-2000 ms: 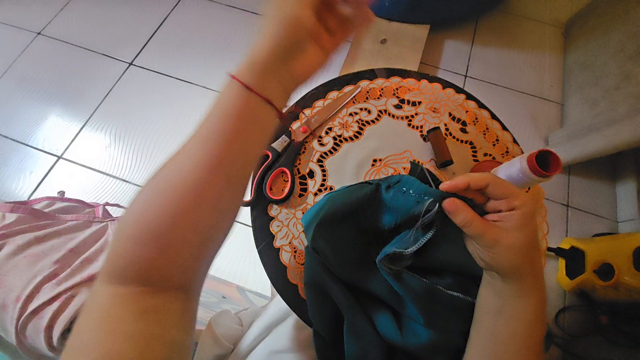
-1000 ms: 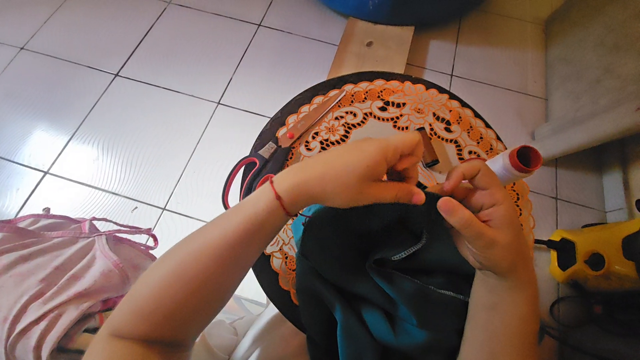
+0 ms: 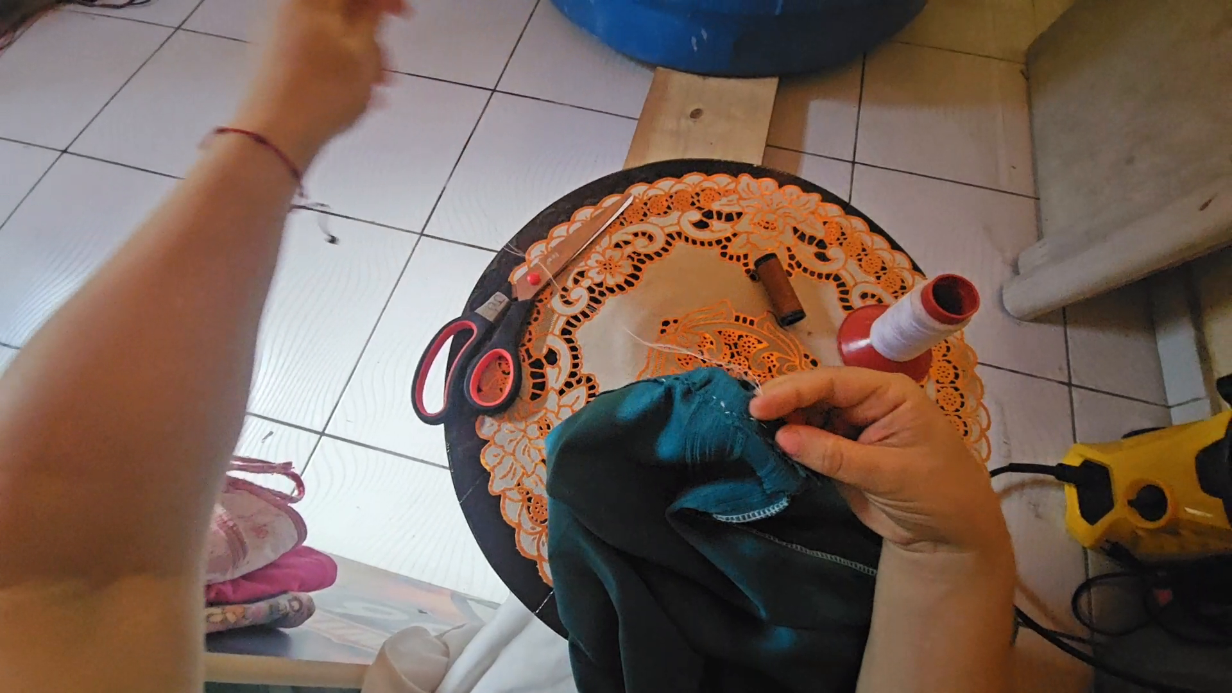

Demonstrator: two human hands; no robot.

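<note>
My right hand [image 3: 866, 452] pinches the edge of a dark teal fabric garment [image 3: 674, 539] between thumb and forefinger; pale stitches and a loose thread show beside the fingertips. My left hand [image 3: 327, 67] is raised at the upper left, away from the cloth, blurred and cut off by the frame's top, so its fingers are not clear. Scissors with black and red handles [image 3: 491, 361] lie on the left of the round table, blades partly on the doily. A brown thread spool [image 3: 779, 290] lies on the doily. Just beyond my right hand is a cone of white thread [image 3: 910, 327].
An orange-edged openwork doily [image 3: 616, 279] covers the round black table [image 3: 472, 481]. Behind it are a wooden board [image 3: 703, 115] and a blue tub [image 3: 741, 34]. A yellow device [image 3: 1150, 486] with black cables is at right. Folded pink cloths [image 3: 260, 549] lie at lower left.
My left hand has moved from beside my right hand at the cloth's edge up to the upper left. My right hand keeps its pinch on the garment.
</note>
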